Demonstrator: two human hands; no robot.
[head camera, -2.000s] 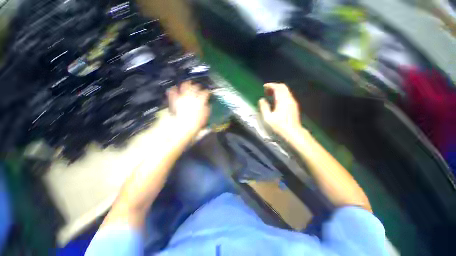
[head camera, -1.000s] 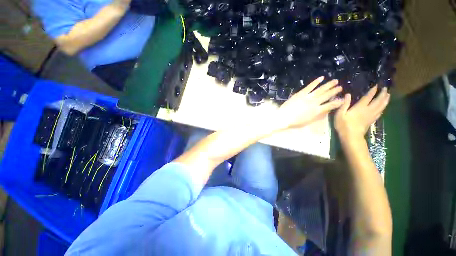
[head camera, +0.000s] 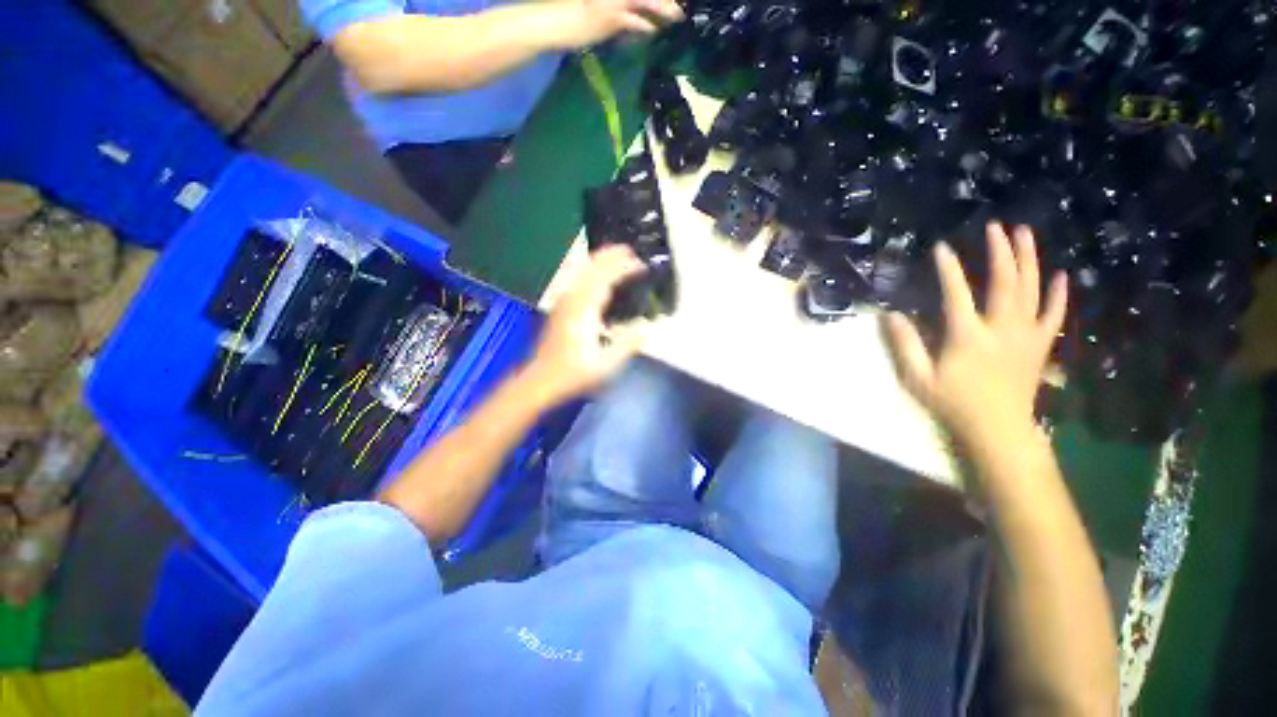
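A heap of black socket inserts (head camera: 896, 168) covers the back and right of the pale board (head camera: 784, 350). A black power strip housing (head camera: 633, 231) lies at the board's left edge. My left hand (head camera: 595, 329) is at the near end of this housing, thumb and fingers curled around or against it; whether it grips it is hard to tell. My right hand (head camera: 992, 336) is spread open over the near right edge of the heap, with nothing seen in it.
A blue bin (head camera: 154, 406) at the left holds black strips (head camera: 329, 350) with yellow wires and clear plastic. Another person's arm (head camera: 462, 49) reaches over the green bench top (head camera: 539, 196) at the upper left. Brown bags and boxes are at the far left.
My left hand has moved left from the heap to the housing. My right hand has spread its fingers at the heap's edge. The view has shifted, and the other person's hand now reaches the heap's left side.
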